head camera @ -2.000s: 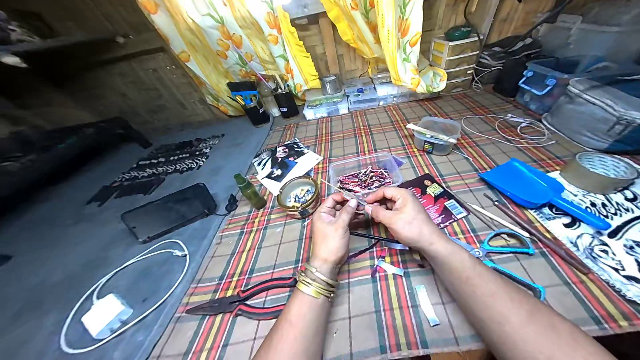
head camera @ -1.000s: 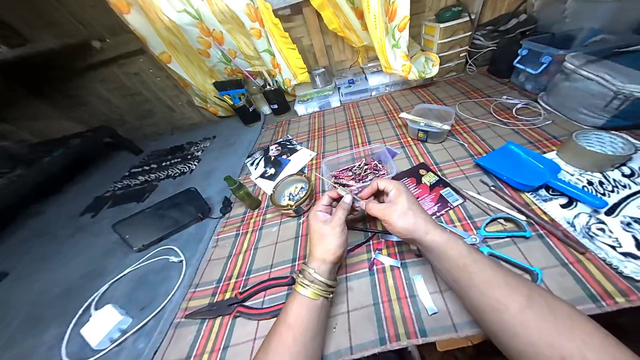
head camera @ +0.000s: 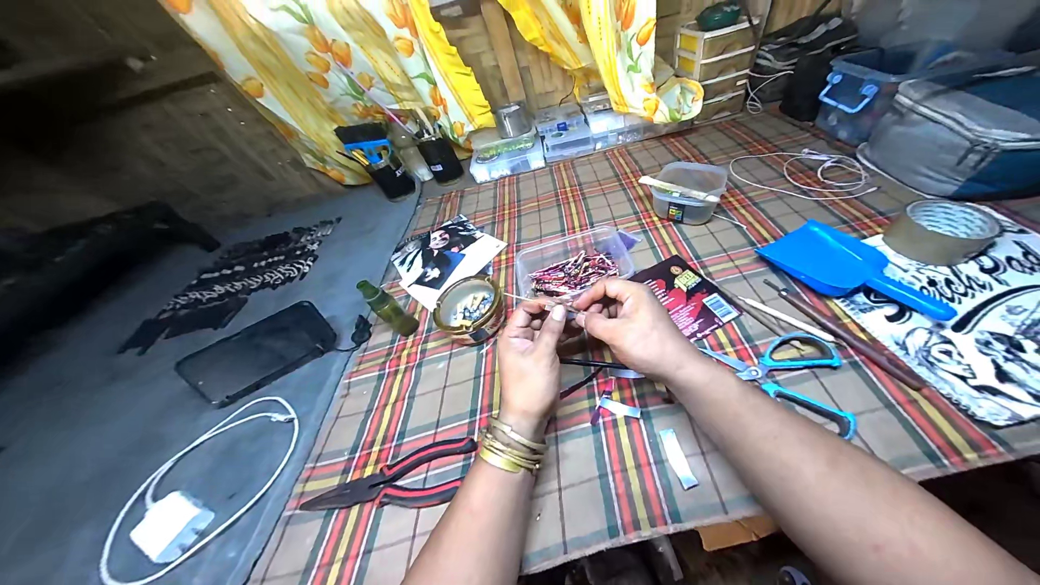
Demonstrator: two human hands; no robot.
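Note:
Both hands meet above the plaid cloth, fingertips pinching a thin pale stick-like piece (head camera: pixel 524 300). My left hand (head camera: pixel 530 349), with gold bangles at the wrist, holds it from the left; my right hand (head camera: pixel 630 325) pinches its other end, which the fingers partly hide. Just behind them is a clear plastic tub (head camera: pixel 528 264) of small dark red and white rolled pieces (head camera: pixel 575 273). An ashtray with butts (head camera: pixel 469 309) stands left of the fingers. Below the hands lie small cut strips (head camera: pixel 621 407) and a loose pale strip (head camera: pixel 678 459).
Long-nose pliers (head camera: pixel 382 487) lie left of my left forearm. Blue-handled scissors (head camera: pixel 768 372) are beside my right forearm, with a blue dustpan (head camera: pixel 845 264) and tape roll (head camera: pixel 942 231) beyond. A green bottle piece (head camera: pixel 387 308), phone (head camera: pixel 256 352) and charger (head camera: pixel 171 526) sit at left.
Both hands stay together over the cloth, with only small finger movements around the thin piece. The tub, scissors and pliers have not moved on the cloth.

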